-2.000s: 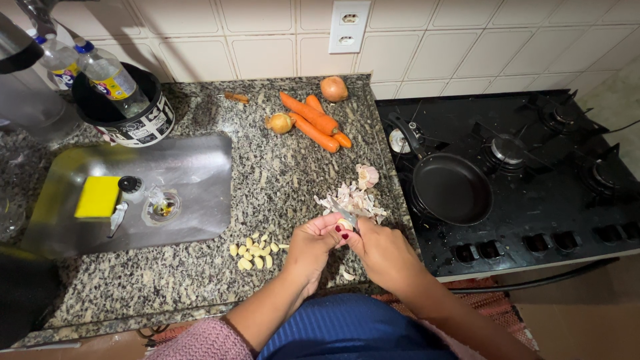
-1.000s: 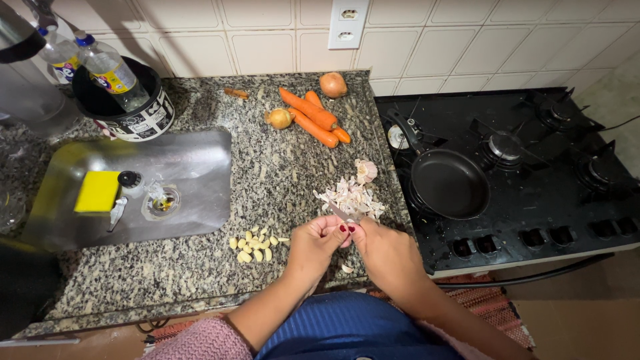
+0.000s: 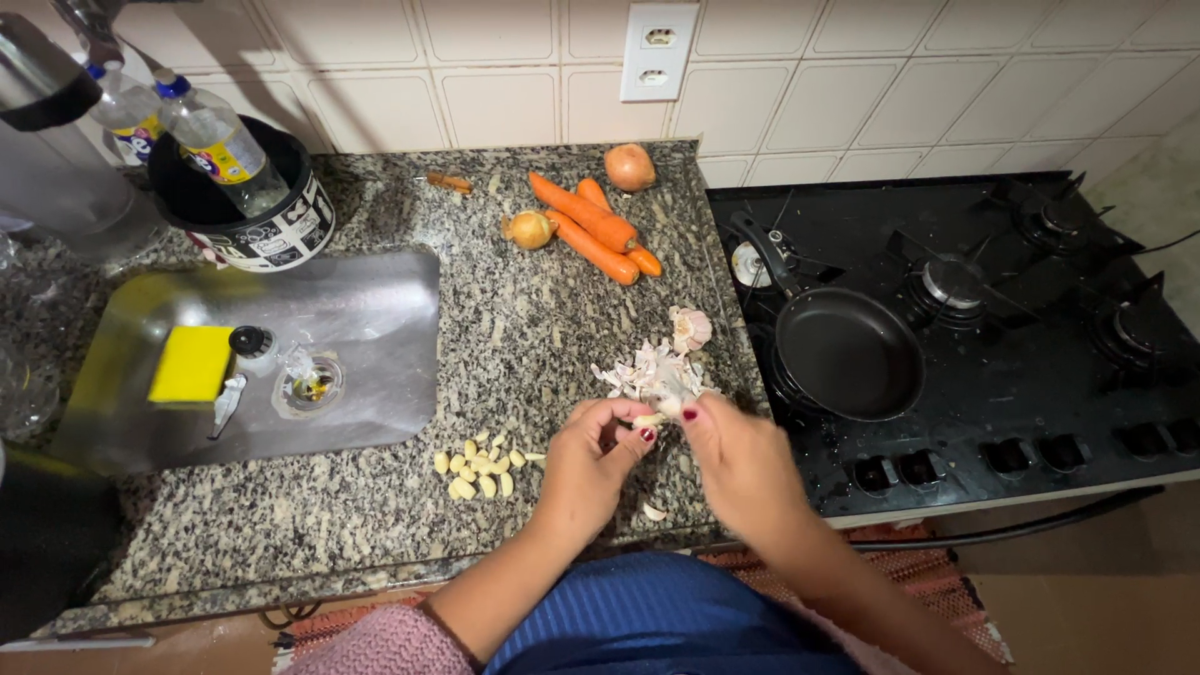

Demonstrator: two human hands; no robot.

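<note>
My left hand (image 3: 592, 459) pinches a pale garlic clove (image 3: 647, 422) between thumb and fingertips. Close beside it, my right hand (image 3: 741, 459) is closed on something; a blurred blade, seemingly a small knife (image 3: 671, 392), shows at its fingertips. Just beyond both hands lies a heap of garlic skins (image 3: 647, 367), with part of a garlic head (image 3: 691, 329) behind it. Several peeled garlic cloves (image 3: 480, 466) form a loose group left of my left hand. One more clove (image 3: 653, 512) rests on the granite counter (image 3: 375, 525) between my wrists.
Carrots (image 3: 591, 225), a yellow onion (image 3: 530, 230) and a browner onion (image 3: 629, 167) lie at the back. On the left, a steel sink (image 3: 375, 375) holds a yellow sponge (image 3: 190, 364). A black frying pan (image 3: 849, 353) sits on the stove (image 3: 994, 394) at right.
The fingertips have parted a little, and the garlic clove in my left hand now shows plainly. Both hands stay near the skins.
</note>
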